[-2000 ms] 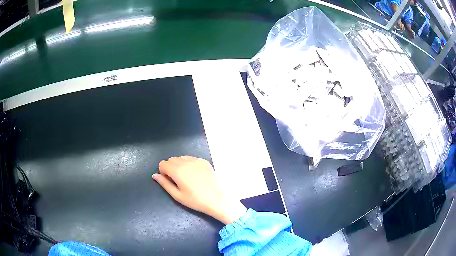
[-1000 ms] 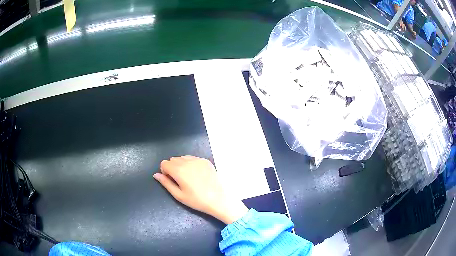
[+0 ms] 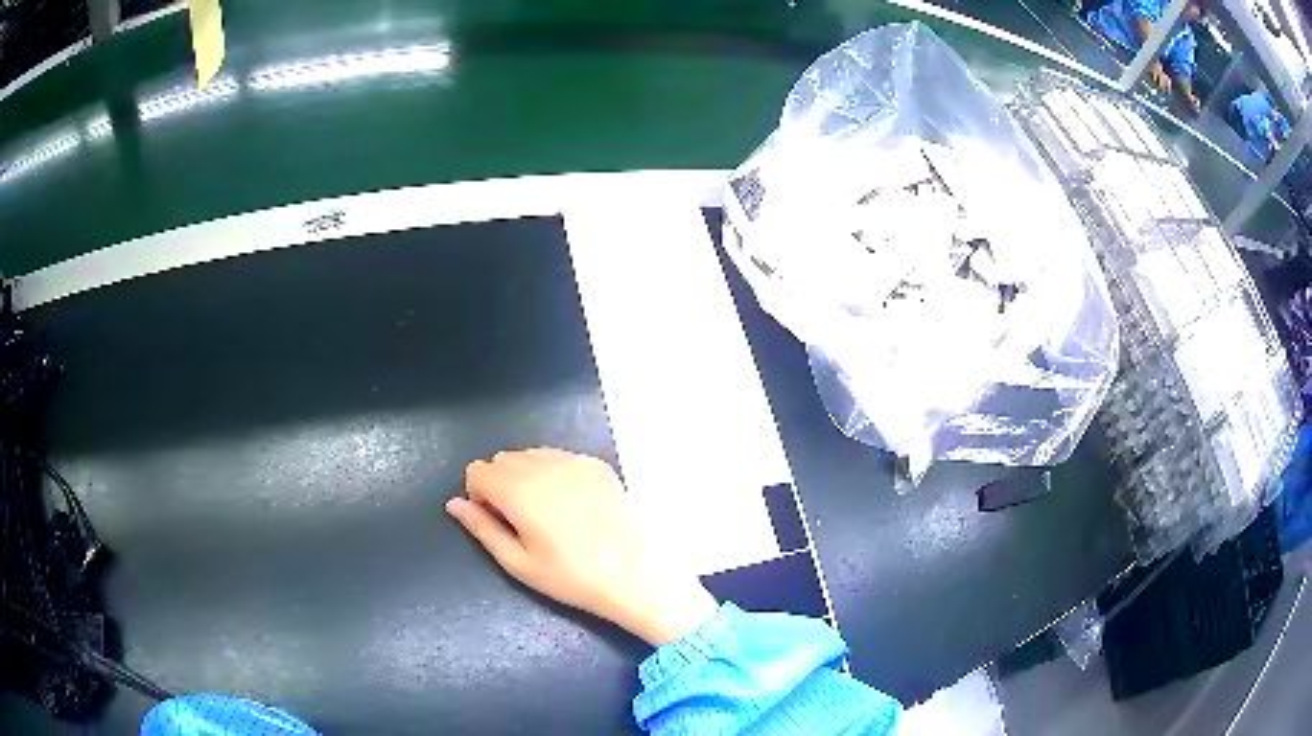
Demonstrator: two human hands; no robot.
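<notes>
My right hand (image 3: pixel 554 535) rests on the dark mat (image 3: pixel 317 388), back of the hand up, fingers curled together and pointing left, with nothing visible in it. Its wrist lies over the edge of a long white backing sheet (image 3: pixel 676 360). Black rectangular pads (image 3: pixel 781 516) are at the sheet's near end, beside my blue sleeve. My left hand is not in view; only its blue sleeve shows at the bottom left edge.
An open clear bag (image 3: pixel 935 273) of small white and dark pieces stands right of the sheet. Clear trays (image 3: pixel 1173 302) are stacked at far right. A small dark piece (image 3: pixel 1014 492) lies near the bag. Black cables (image 3: pixel 58 575) are piled left. A green conveyor (image 3: pixel 576 101) runs behind.
</notes>
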